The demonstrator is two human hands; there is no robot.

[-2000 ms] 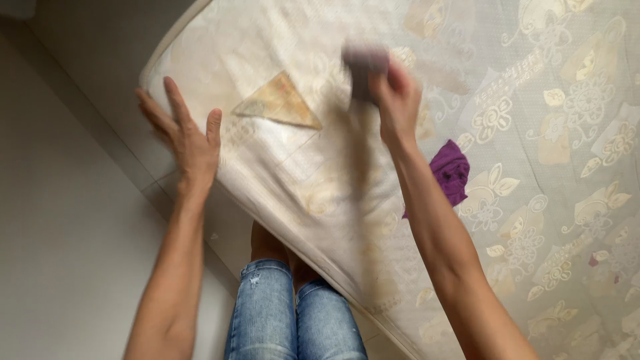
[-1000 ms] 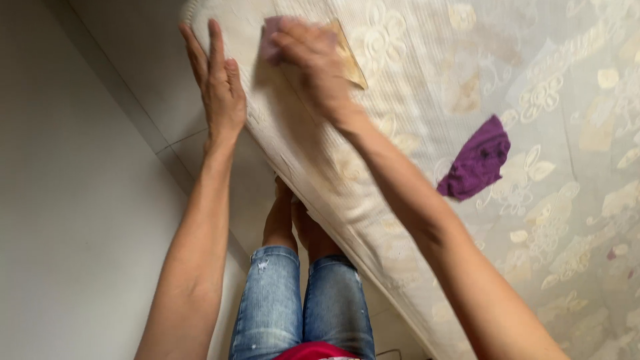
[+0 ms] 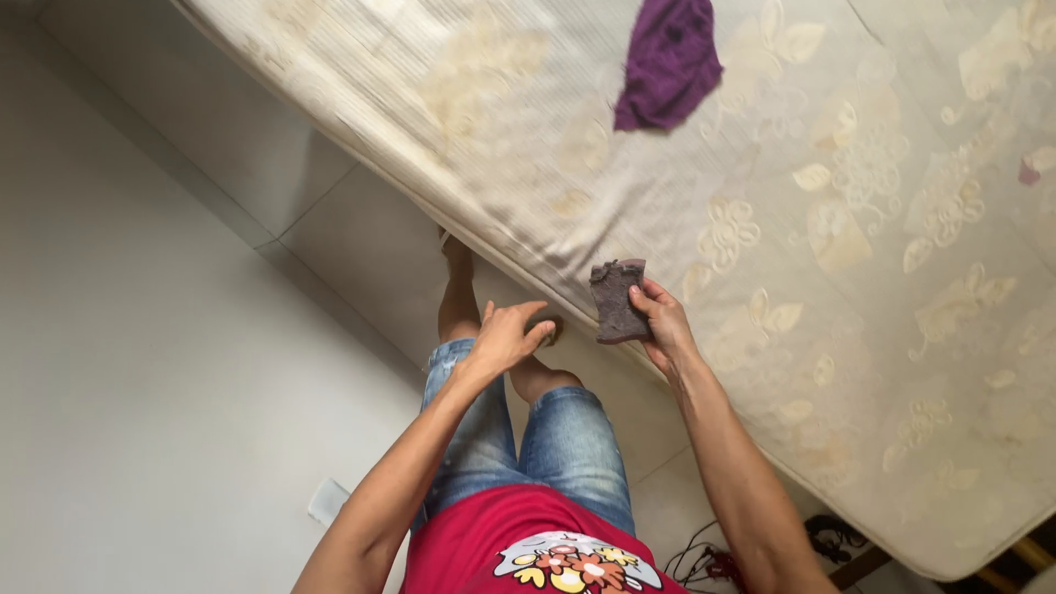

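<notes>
My right hand [image 3: 664,326] grips a flat brush or scrubbing pad [image 3: 620,301] by its right side, its face covered in grey-brown lint or dirt, just over the mattress edge. My left hand [image 3: 507,334] holds nothing, fingers apart, above my knees and left of the pad. A crumpled purple cloth [image 3: 670,66] lies on the pale floral mattress [image 3: 792,272], above both hands. Yellowish stains mark the mattress fabric.
A white wall [image 3: 165,346] runs along the left, with floor tiles [image 3: 363,223] between it and the mattress. Dark cables [image 3: 701,561] lie on the floor near the mattress's lower corner. A small pale block [image 3: 328,501] shows by my left forearm.
My left hand has come off the mattress edge and back toward my body. My right hand has left the mattress surface, drawing back with the pad. The view has shifted considerably.
</notes>
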